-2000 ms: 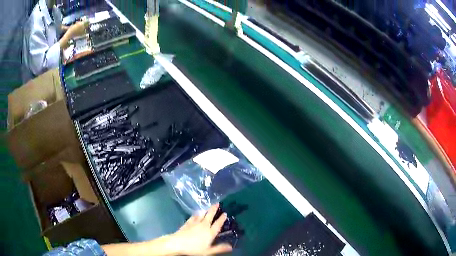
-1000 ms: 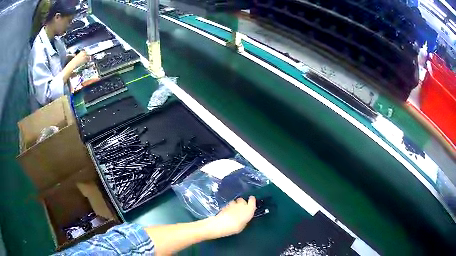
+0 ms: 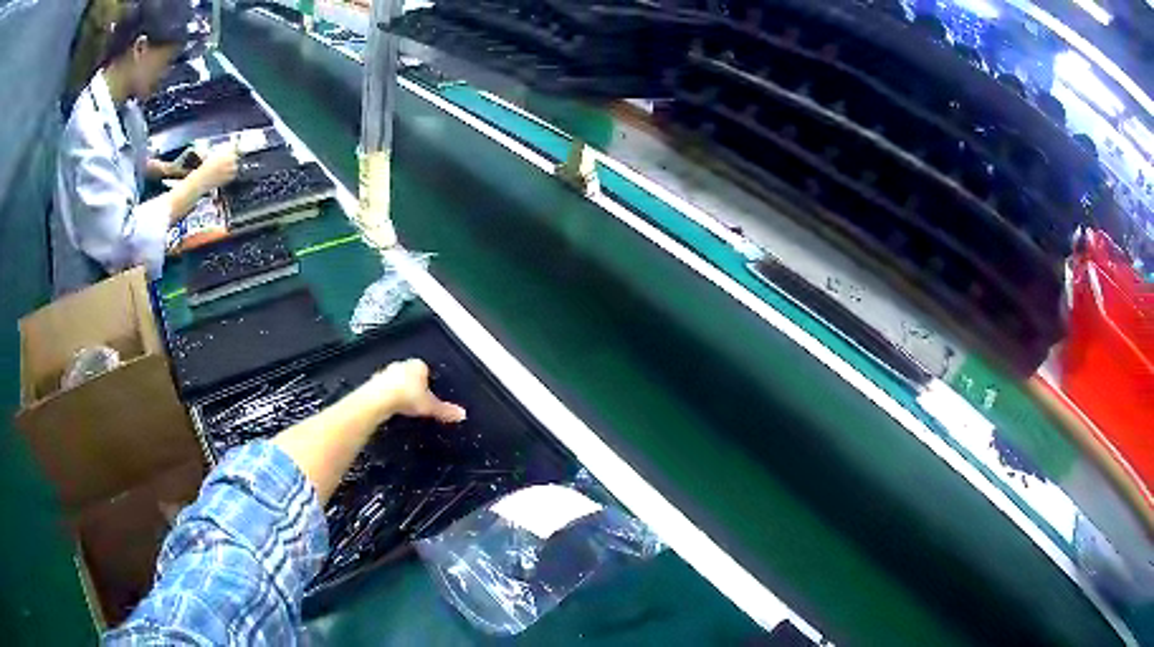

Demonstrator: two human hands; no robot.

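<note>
My left hand [image 3: 415,389] is over the middle of the large black rod tray [image 3: 487,402], knuckles up. Its thumb stands out to the right, away from the curled fingers. No rod shows in it, though the undersides of the fingers are hidden. Slim glossy black rods [image 3: 380,516] lie in the near part of the tray, and more lie at its left side, partly behind my forearm. My right hand is not in view.
A clear plastic bag [image 3: 513,569] with a white sheet lies by the tray's near edge. Open cardboard cartons [image 3: 95,417] stand at left. A white rail [image 3: 608,474] borders the green belt. Smaller trays, a crumpled bag [image 3: 384,298] and a coworker [image 3: 108,177] are farther up.
My left hand has moved from the dark rods on the bench beside the plastic bag, up and left over the rod tray. The tray of small white parts has left the view.
</note>
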